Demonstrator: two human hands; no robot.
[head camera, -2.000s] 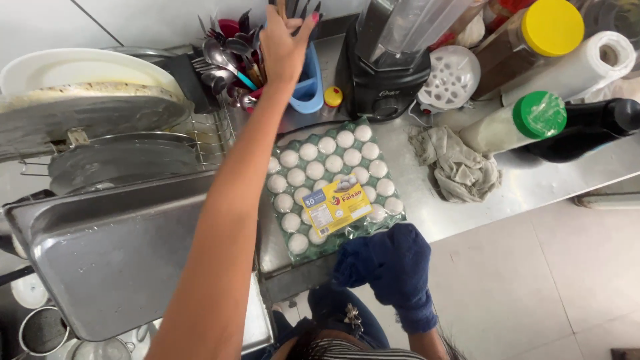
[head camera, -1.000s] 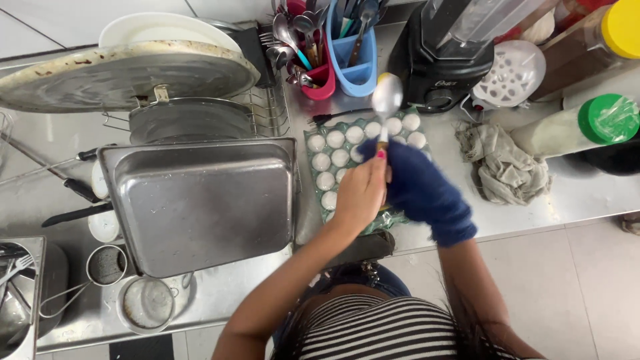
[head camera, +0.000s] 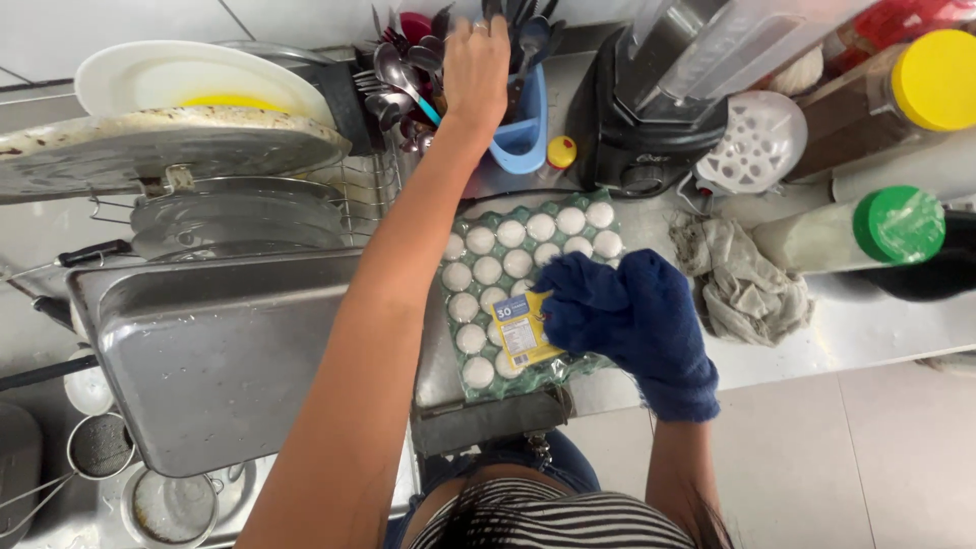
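Note:
My left hand (head camera: 476, 76) reaches to the utensils standing in the blue plastic caddy (head camera: 526, 145) and the red holder (head camera: 415, 29) by the wall; its fingertips are among the handles, and whether they grip one is not clear. Metal spoons (head camera: 393, 69) and forks lean beside it. My right hand (head camera: 633, 320) is wrapped in a dark blue cloth that hides the fingers, above the right side of a tray of white eggs (head camera: 488, 269). The egg tray is green, under clear film, with a yellow label (head camera: 526, 343).
A large steel pan (head camera: 221, 366) and a rack with plates (head camera: 206, 76) stand at left, strainers (head camera: 101, 450) below. To the right are a black blender (head camera: 648, 145), a crumpled grey cloth (head camera: 747, 282), a green-lidded container (head camera: 854, 236) and a yellow-lidded jar (head camera: 862, 99).
My left hand has moved from beside the blue cloth, where it held a spoon, up to the utensil holders. The spoon is no longer seen between my hands.

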